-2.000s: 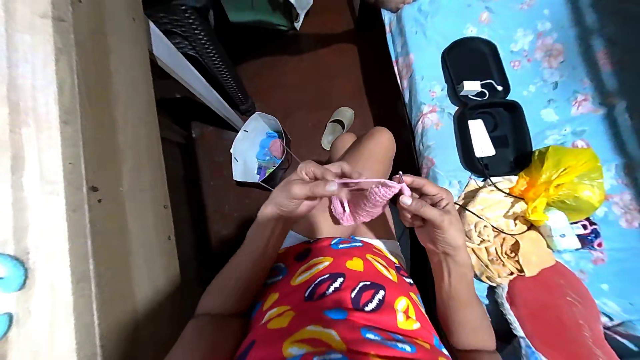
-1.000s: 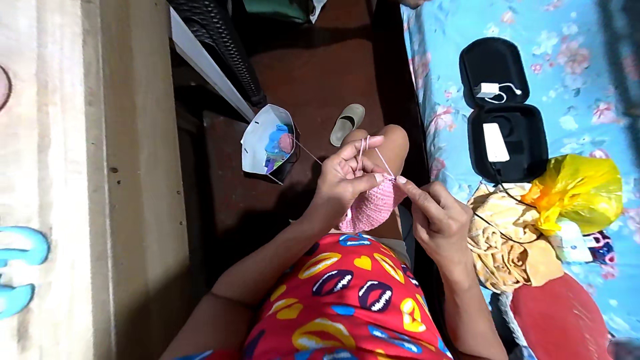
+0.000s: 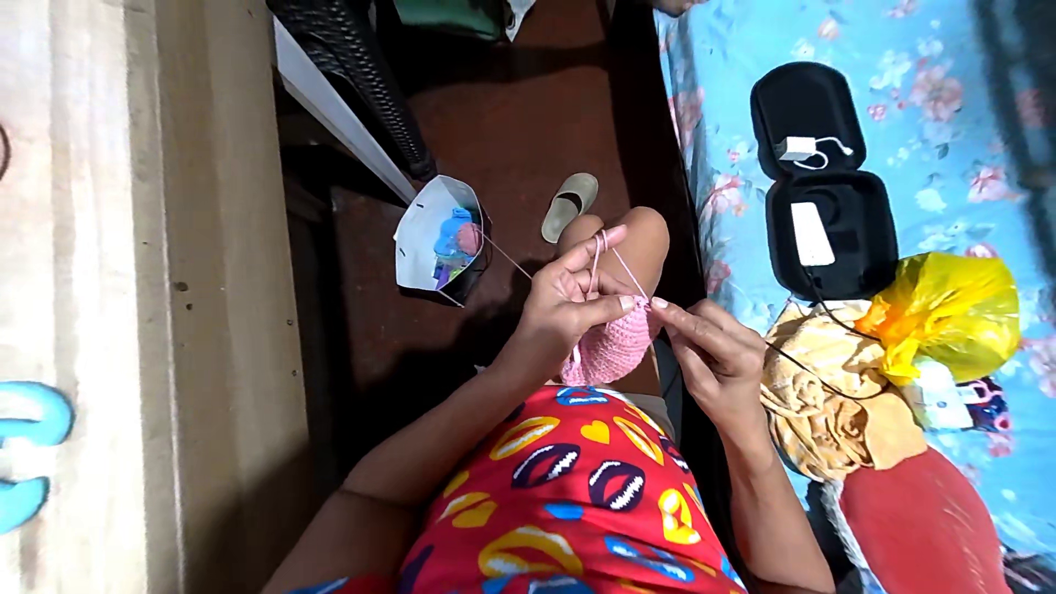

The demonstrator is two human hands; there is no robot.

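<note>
A piece of pink crochet work (image 3: 615, 351) hangs above my lap. My left hand (image 3: 569, 305) pinches its upper edge between thumb and fingers, with pink yarn (image 3: 631, 272) looped over the raised index finger. At the same edge, the fingertips of my right hand (image 3: 714, 346) are closed around something small; a crochet hook cannot be made out there. A strand runs left from my left hand to a white paper bag (image 3: 418, 235), which holds a pink ball of yarn (image 3: 469, 238) and blue and purple items.
On the floral bedsheet (image 3: 932, 198) at right lie an open black case (image 3: 833, 223), a yellow plastic bag (image 3: 957, 309), a tan cloth (image 3: 825, 388) and a red cushion (image 3: 916, 520). A slipper (image 3: 569, 206) rests on the floor. A wooden surface (image 3: 223, 330) stands at left.
Two seconds ago a strand was stretched between my hands; since then my left index finger has risen with yarn looped over it, and my hands have come closer together at the crochet work's edge.
</note>
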